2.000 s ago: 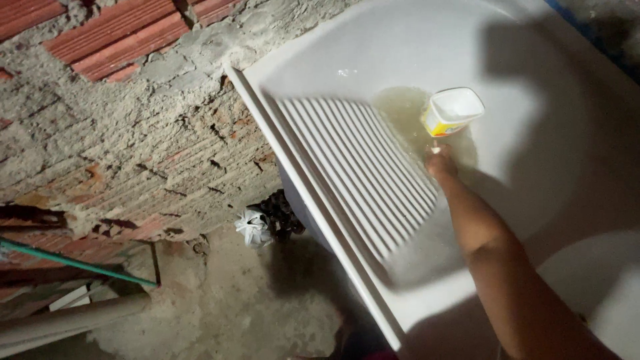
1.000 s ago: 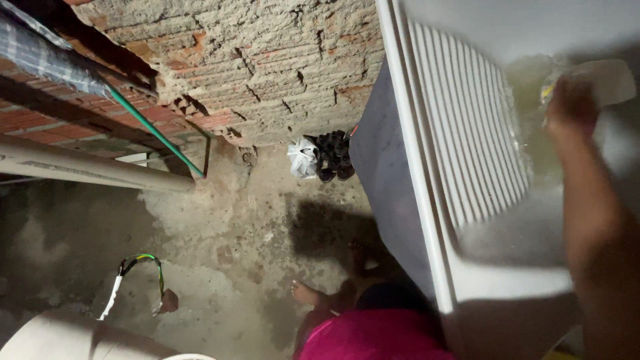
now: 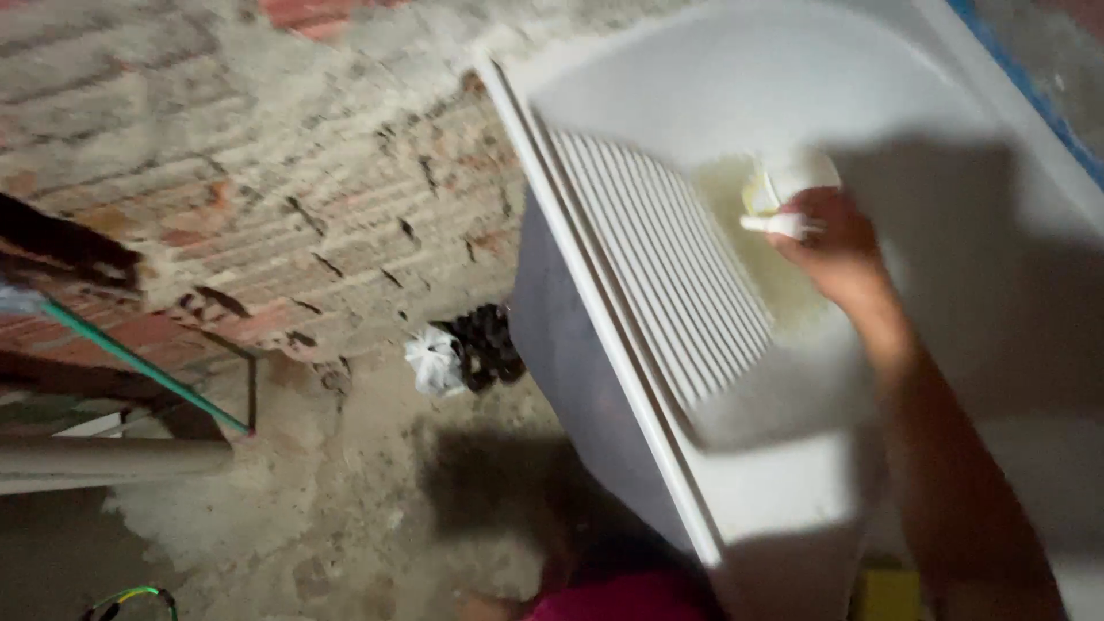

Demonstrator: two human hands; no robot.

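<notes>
My right hand [image 3: 828, 237] is over the basin of a white laundry sink [image 3: 776, 78], its fingers closed on a small white piece [image 3: 780, 226] that is too blurred to name. Right behind the fingers is a white plastic tub [image 3: 798, 172] with yellow on its side, partly covered by the hand; whether the fingers also grip it is unclear. Shallow cloudy yellowish water [image 3: 720, 194] lies under the hand, beside the ribbed washboard [image 3: 655, 267]. My left hand is not in view.
A rough brick wall [image 3: 259, 172] runs along the sink's far left. On the concrete floor [image 3: 345, 509] are a white plastic bag [image 3: 435, 360] and a dark bundle [image 3: 487, 345]. A green rod [image 3: 147, 366] and a pale pipe [image 3: 112, 457] are at left. Something yellow [image 3: 888, 591] is below the arm.
Two seconds ago the tub's open top showed beyond my fingertips; now my hand partly covers it. The view has swung left and back again.
</notes>
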